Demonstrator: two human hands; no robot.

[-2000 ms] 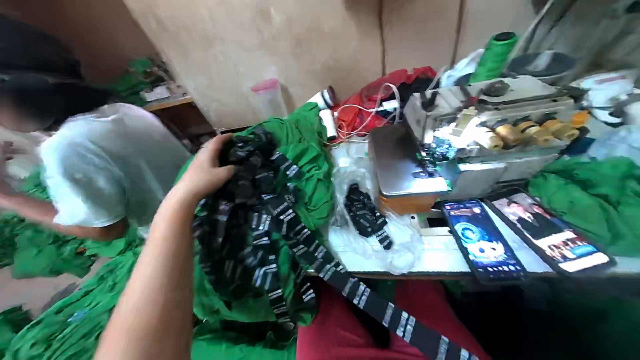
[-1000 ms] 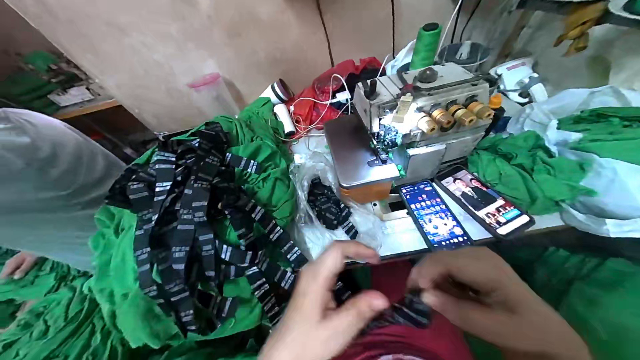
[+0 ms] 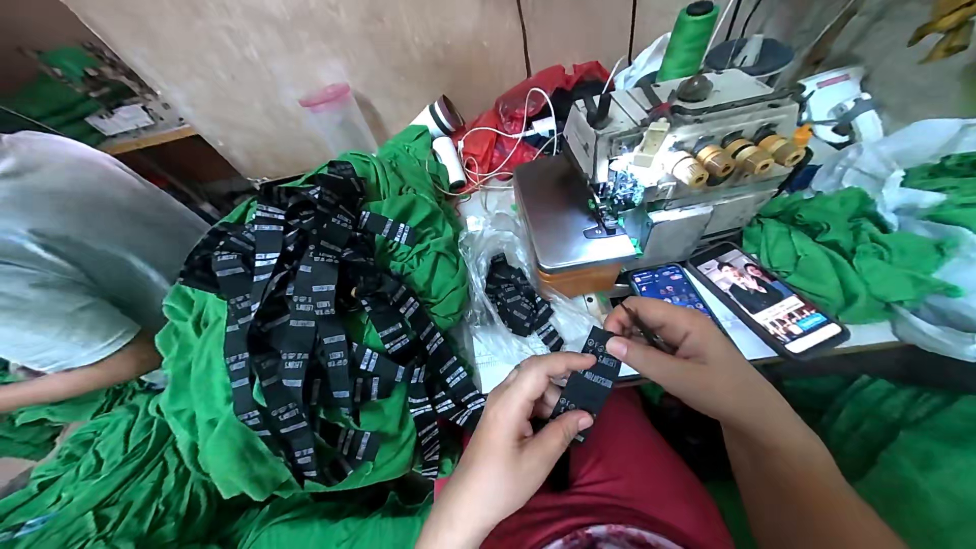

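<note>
Between both hands, over my lap, is a short stretch of black woven label tape (image 3: 589, 387) with pale print. My left hand (image 3: 526, 427) pinches its lower part between thumb and fingers. The fingertips of my right hand (image 3: 671, 351) hold its upper end, and a thin dark tool, partly hidden, lies in that hand as well. Long loops of the same printed tape (image 3: 313, 305) are heaped on green fabric (image 3: 412, 206) to the left. More black labels (image 3: 520, 301) lie in a clear plastic bag (image 3: 484, 263) just beyond my hands.
A serger sewing machine (image 3: 686, 145) with a green thread cone (image 3: 688, 42) stands at the back right. Two phones, one dark blue (image 3: 671, 288) and one larger (image 3: 766, 297), lie before it. Green cloth (image 3: 846, 252) is to the right. Another person (image 3: 84, 252) is at the left.
Two seconds ago my left hand was on the tape heap; now it is over my lap, pinching tape with my right hand. The view has shifted.
</note>
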